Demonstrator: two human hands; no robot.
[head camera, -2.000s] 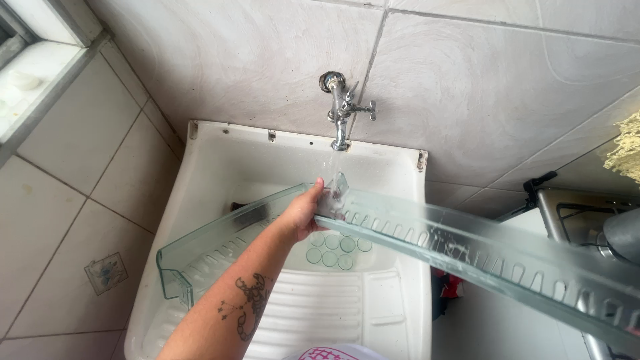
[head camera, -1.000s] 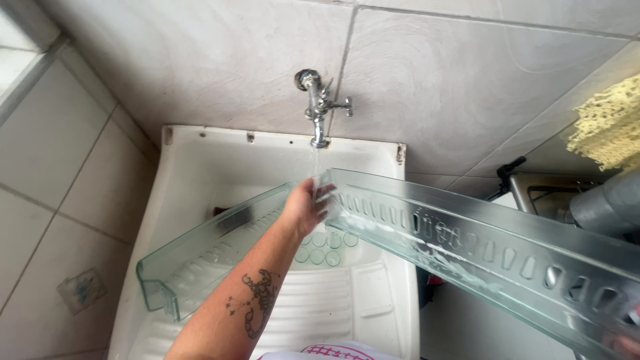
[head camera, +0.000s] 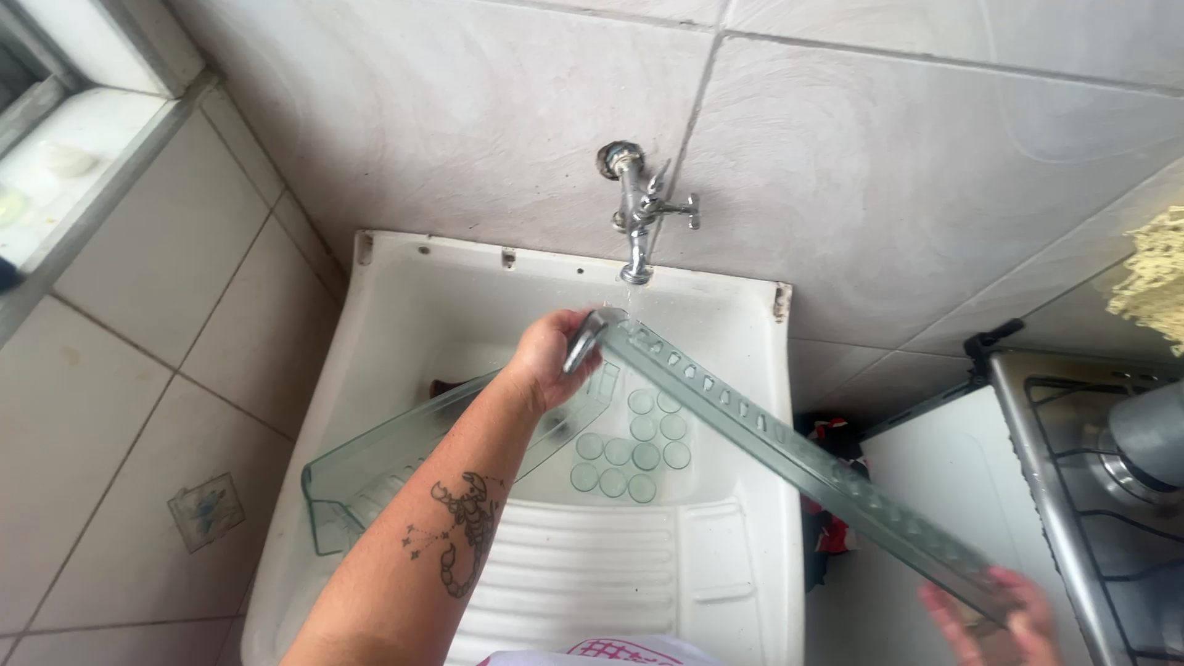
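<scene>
My left hand (head camera: 555, 356) grips the near end of a long clear plastic refrigerator door shelf (head camera: 740, 407), just below the metal faucet (head camera: 636, 222). A thin stream of water falls onto that end. At the lower right my right hand (head camera: 994, 615), blurred, holds the shelf's other end. The shelf slants across the right rim of the white laundry sink (head camera: 786, 388). A second clear plastic shelf (head camera: 407, 421) leans inside the basin at left, partly behind my left forearm. A clear piece with several round cups (head camera: 645, 455) lies in the basin.
The sink's ribbed washboard (head camera: 573, 573) is nearest to me. To the right stand a steel gas stove (head camera: 1045, 444) with a grey pot (head camera: 1152, 430) and a white panel beside it. A yellow crocheted cloth (head camera: 1152, 277) hangs at the right edge. A window ledge is at upper left.
The held shelf has turned about its length, from its broad slotted side facing me to a narrower side. My right hand has come more fully into view.
</scene>
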